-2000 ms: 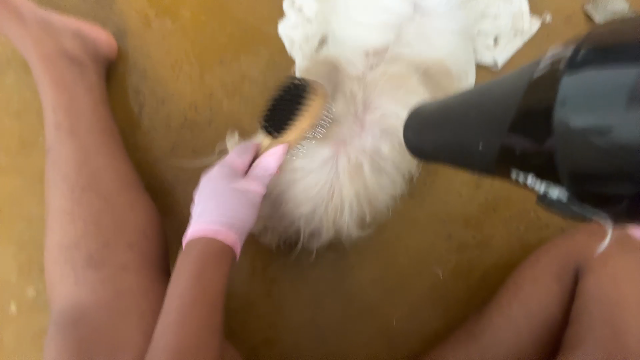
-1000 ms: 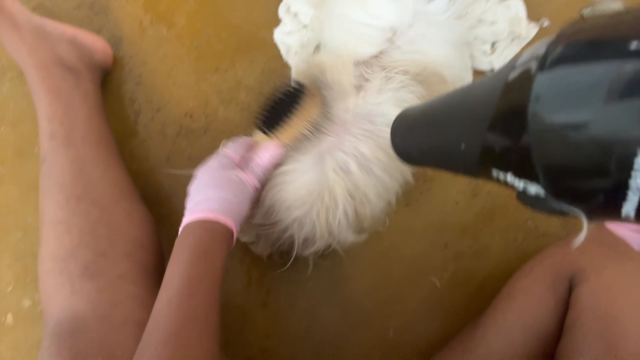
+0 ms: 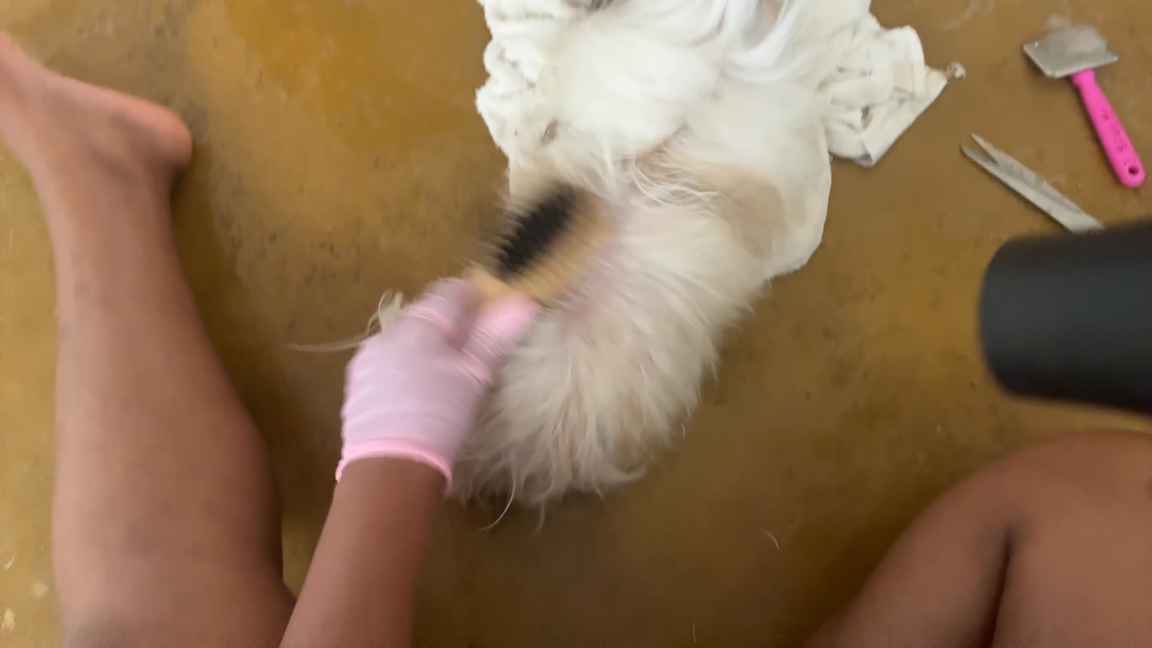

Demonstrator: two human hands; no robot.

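Note:
My left hand [image 3: 418,382], in a pink and white glove, grips the handle of a wooden double-sided brush [image 3: 549,247]. Black bristles face up and left, and the other side is against the cream fur of a long-haired animal [image 3: 630,333], likely a dog. The brush is blurred. The animal lies on a white cloth [image 3: 886,94], its head out of view. At the right edge is the black nozzle of a hair dryer [image 3: 1071,319], pointing left, apart from the fur. My right hand is out of the picture.
Scissors [image 3: 1030,184] and a slicker brush with a pink handle [image 3: 1102,112] lie on the brown floor [image 3: 360,135] at the upper right. My bare leg [image 3: 144,378] stretches along the left, and a bent knee [image 3: 1044,531] is at the lower right.
The hair dryer has moved right, away from the fur, and the scissors and most of the slicker brush now show. My left hand still holds the wooden brush at the animal's left side.

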